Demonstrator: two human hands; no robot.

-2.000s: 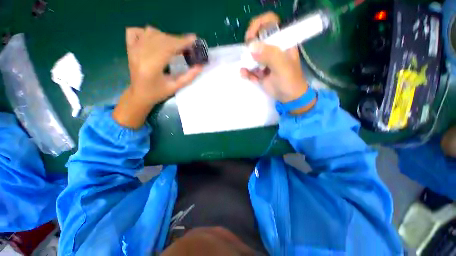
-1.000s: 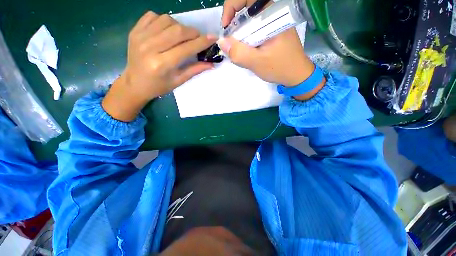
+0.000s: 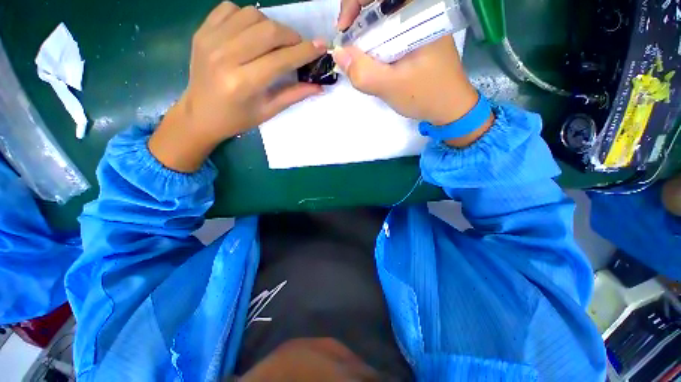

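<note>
My left hand (image 3: 237, 77) pinches a small black glossy housing (image 3: 319, 69) between its fingertips, above the white paper sheet (image 3: 340, 130). My right hand (image 3: 411, 80) holds the clear, labelled syringe (image 3: 407, 31) slanted, its lower end at the housing. The needle tip is hidden by my fingertips. The green cap (image 3: 489, 19) sits at the syringe's upper end, cut by the top edge. A dark piece (image 3: 390, 6) lies along the syringe by my right fingers. A blue strap (image 3: 461, 124) is round my right wrist.
A black dispenser box (image 3: 635, 89) with torn yellow label stands at right, a clear hose (image 3: 526, 73) before it. A crumpled white wipe (image 3: 63, 69) and long clear plastic (image 3: 33, 142) lie at left. Blue sleeves of neighbouring people show at both sides.
The housing and syringe have come together from apart, the syringe moving down and left. In the last second the hands have barely moved; the view has shifted slightly.
</note>
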